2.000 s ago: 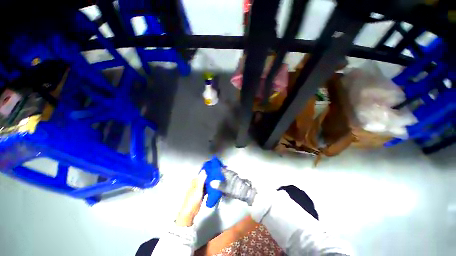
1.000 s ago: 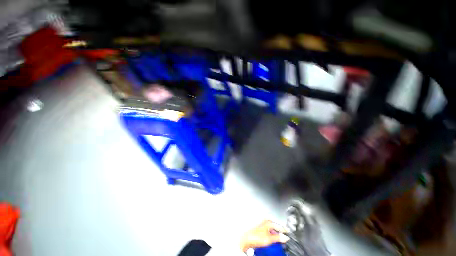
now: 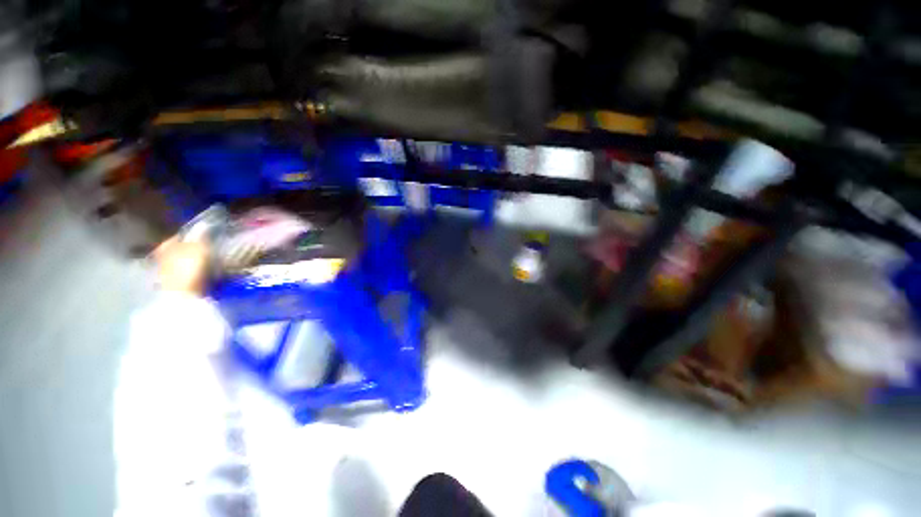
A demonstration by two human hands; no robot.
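The picture is blurred. My left hand (image 3: 182,265), bare below a white sleeve, reaches to the left end of the blue stool (image 3: 353,313). It is at a greyish thing (image 3: 206,224) beside a pink and white item (image 3: 265,232) on the stool; whether it grips anything is unclear. My right hand (image 3: 612,489), in a grey glove, is at the bottom edge, partly cut off, and holds a small crumpled blue cloth (image 3: 576,485).
A white bottle (image 3: 527,265) stands on the floor beyond the stool. The black rack's legs (image 3: 651,273) stand to the right, with a torn brown carton (image 3: 722,364) and whitish plastic (image 3: 853,313) beneath. Orange items lie far left. A dark rounded shape (image 3: 442,497) is at the bottom.
The view has swung left from the first frame, then partly back. My left hand has left the blue cloth and moved out to the stool. The cloth stays with my right hand.
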